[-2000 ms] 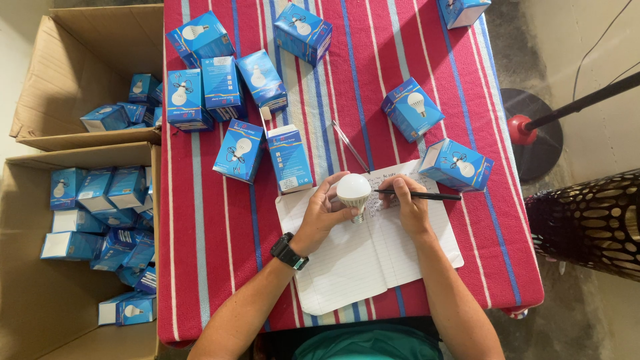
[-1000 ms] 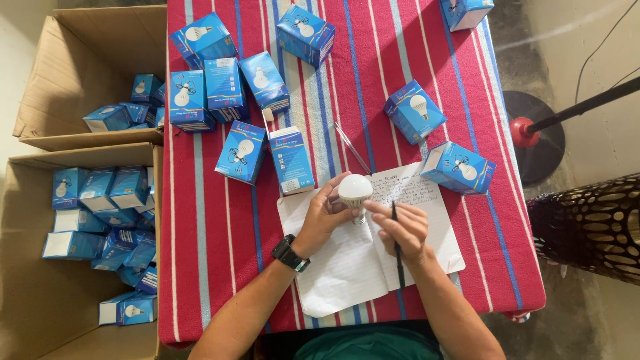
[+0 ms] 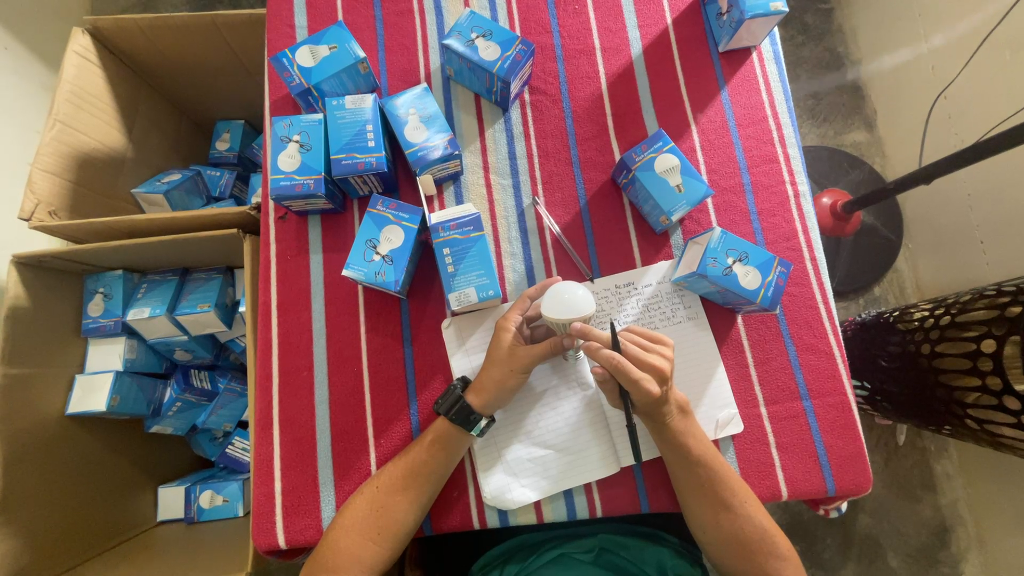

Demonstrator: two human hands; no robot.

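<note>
My left hand (image 3: 520, 336), with a black watch on its wrist, grips a white LED bulb (image 3: 567, 304) whose metal base points down. In my right hand (image 3: 636, 368) is a black pen (image 3: 626, 400), tip up toward the page; the index finger touches the bulb's side. Beneath both hands lies an open lined notebook (image 3: 544, 436), handwriting on its right page. A clear pen (image 3: 563, 238) rests just above it. A blue bulb box (image 3: 464, 260) with a raised flap stands at the notebook's upper left edge, and another box (image 3: 734, 270) touches its upper right corner.
More blue boxes (image 3: 352, 144) are grouped on the striped cloth (image 3: 360, 480). Two cardboard cartons (image 3: 48, 480) holding blue boxes stand left of the table. At the right are a black stand with a round base (image 3: 868, 256) and a perforated dark object (image 3: 952, 360).
My right hand was writing posture over the right page two seconds ago; it has since moved to the bulb, and the pen has turned from sideways to nearly upright in view. The left hand still holds the bulb.
</note>
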